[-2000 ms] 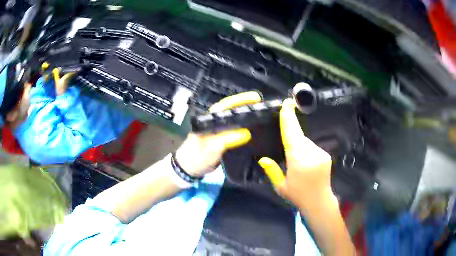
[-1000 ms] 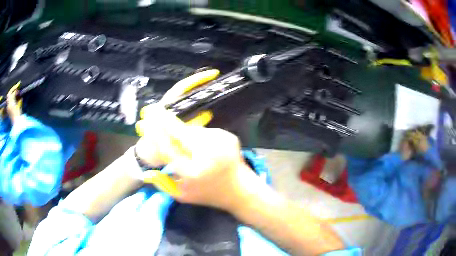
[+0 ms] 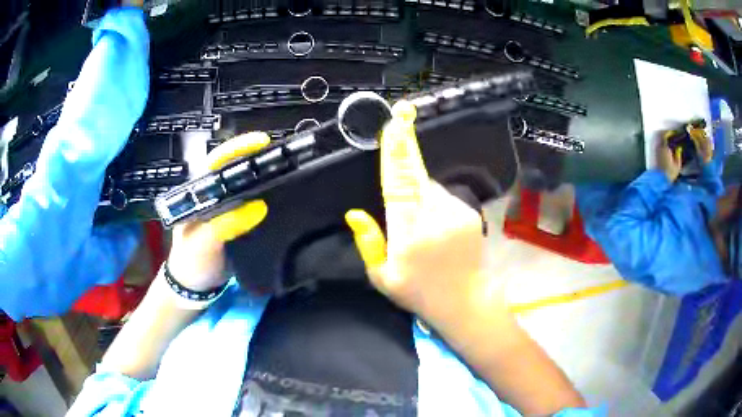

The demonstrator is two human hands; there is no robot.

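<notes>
A long black control panel (image 3: 268, 167) with a row of shiny rectangles is held in front of me, tilted up to the right. Its silver trim ring (image 3: 365, 120) faces me near the middle. The broad matte black rear housing (image 3: 325, 191) extends below the bar. My left hand (image 3: 213, 216) grips the panel near its left end, yellow-cotted fingers above and thumb below. My right hand (image 3: 431, 236) has its yellow-cotted index fingertip on the bar just right of the ring. Its thumb is apart, over the housing.
Laid-out panels (image 3: 350, 50) with rings lie in columns on the green bench behind. A neighbour's blue sleeve (image 3: 77, 155) reaches across at left. At right, a person in blue (image 3: 651, 232) holds a dark part by a white work sheet (image 3: 669, 102). A red stool (image 3: 557, 236) stands below.
The panel has turned so its ring faces me. My right hand has moved from beside my left hand to the bar near the ring. The neighbour's sleeve now reaches over the bench at left.
</notes>
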